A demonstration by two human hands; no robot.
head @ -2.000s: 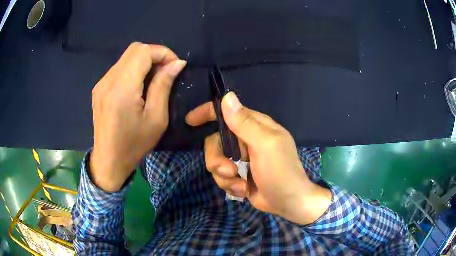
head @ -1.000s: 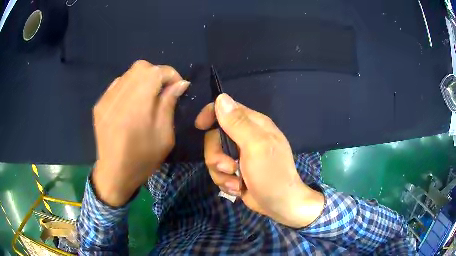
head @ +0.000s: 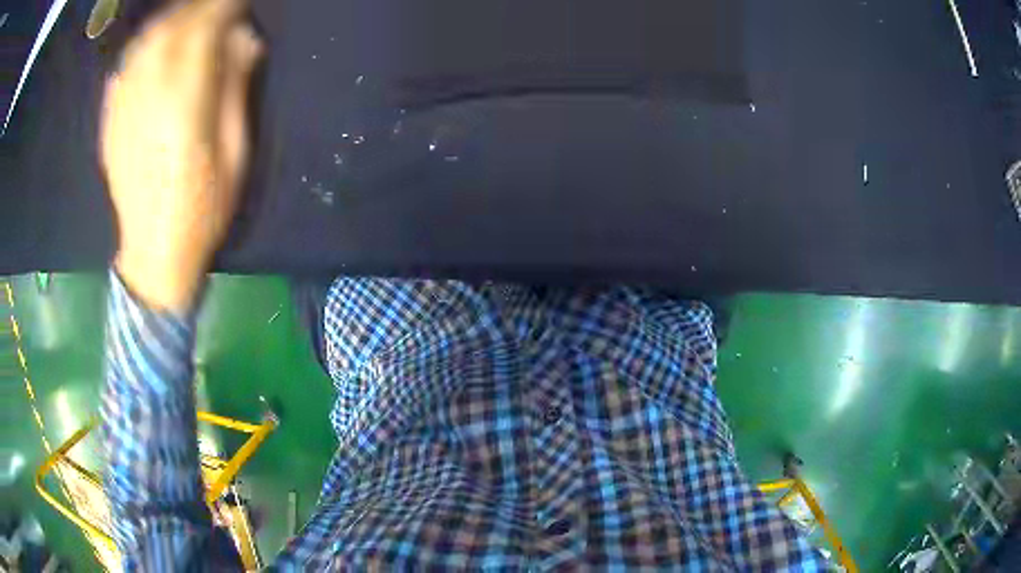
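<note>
The dark fabric piece point(head: 571, 50) lies at the top centre on the equally dark table point(head: 537, 202). Its slightly curved near edge shows faintly. My left hand point(head: 179, 134) is at the upper left, blurred, with its fingers at the top edge of the picture. It is to the left of the fabric piece and apart from it. I cannot tell if it holds anything. My right hand is out of the picture. The dark pointed tool does not show.
The pale core of the roll point(head: 103, 16) is at the top left beside my hand. A thin white strip point(head: 964, 39) lies at the upper right. Small white thread ends point(head: 325, 194) are left of centre. Yellow-framed carts point(head: 235, 453) stand on the green floor below the table.
My left hand has moved left and up. My right hand has left the picture with the dark pointed tool. The camera view has shifted, and the fabric piece shows higher and further left.
</note>
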